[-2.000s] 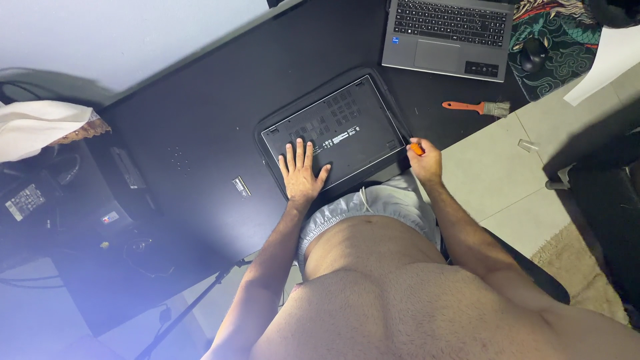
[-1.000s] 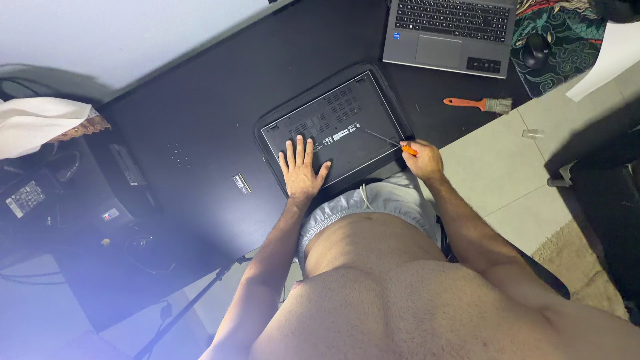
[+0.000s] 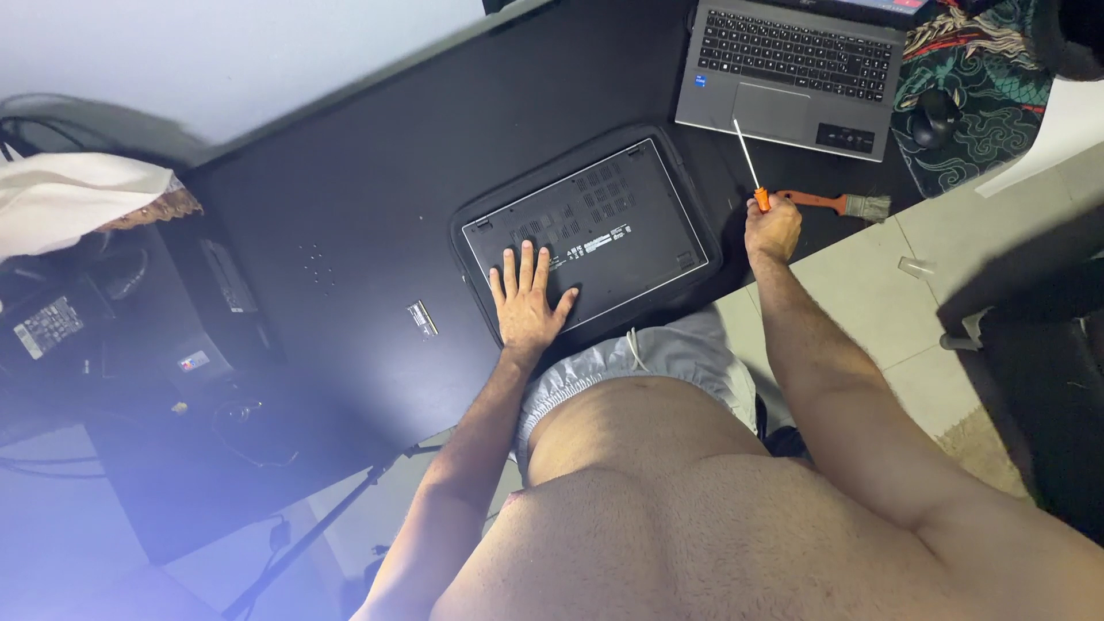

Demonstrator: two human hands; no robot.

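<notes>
A closed laptop (image 3: 638, 250) lies bottom side up on a black padded sleeve (image 3: 690, 172) at the desk's front edge. My left hand (image 3: 528, 302) rests flat on its lower left part, fingers spread. My right hand (image 3: 772, 226), to the right of the sleeve, is closed around the orange handle of a screwdriver (image 3: 749, 164). The shaft points up, its tip over the front edge of an open grey laptop (image 3: 768, 112). Just beyond that hand lies a paintbrush (image 3: 828, 203) with an orange handle. A memory module (image 3: 423, 319) lies left of the sleeve, and several tiny screws (image 3: 317, 266) farther left.
A mouse (image 3: 935, 117) sits on a patterned mat (image 3: 975, 159) at the upper right. On the left are a power adapter (image 3: 47, 328), cables and a white cloth (image 3: 78, 194). The black desk (image 3: 362, 190) ends near my waist. A small clear object (image 3: 916, 267) lies on the tiled floor.
My right hand has moved with the screwdriver from the turned-over laptop's right edge, up and right toward the paintbrush. My left hand has stayed on the laptop.
</notes>
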